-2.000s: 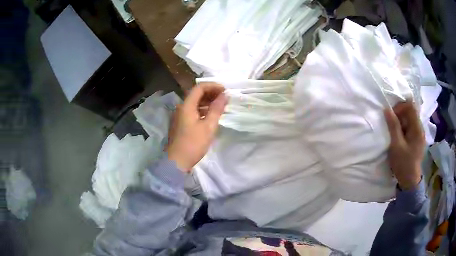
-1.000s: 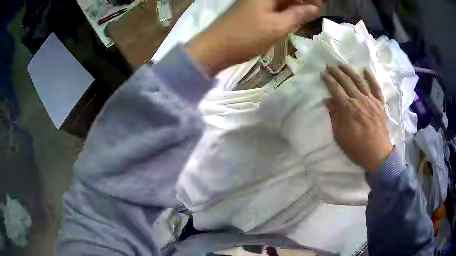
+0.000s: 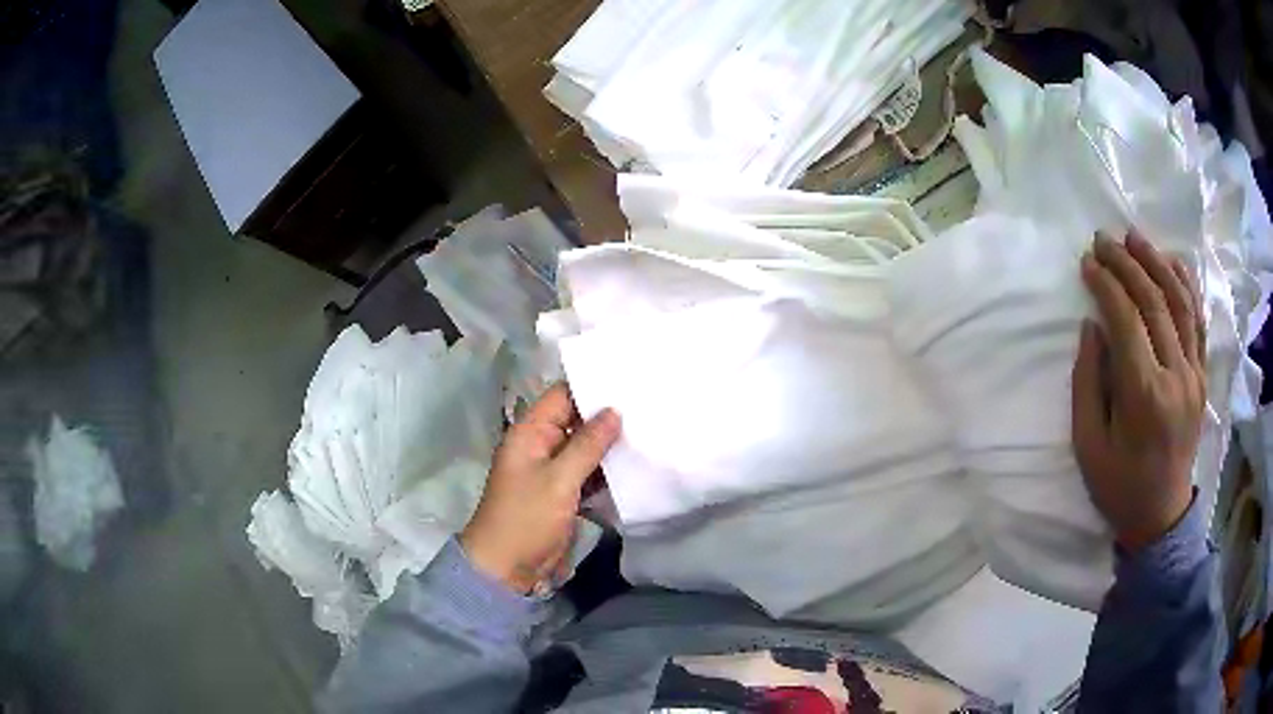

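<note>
A large bundle of many white cloth layers point(image 3: 782, 405) lies in front of me, drawn in toward its right-middle and fanned out at the upper right. My left hand point(image 3: 547, 481) pinches the left edge of its upper layers between thumb and fingers. My right hand point(image 3: 1145, 384) lies flat on the right part of the bundle with its fingers pointing up. A flat stack of white pieces point(image 3: 754, 84) lies behind the bundle. The layers' undersides are hidden.
A brown wooden surface point(image 3: 524, 70) is at the upper left of the work. A pale rectangular top point(image 3: 258, 105) stands beyond it. Fanned white cloth point(image 3: 370, 446) hangs lower at the left. A small white scrap point(image 3: 73, 491) lies on the floor. Orange shows at the lower right edge.
My left hand has come back from above the rear stack to the bundle's left edge and taken hold there. My right hand stays flat on the bundle. The view has shifted.
</note>
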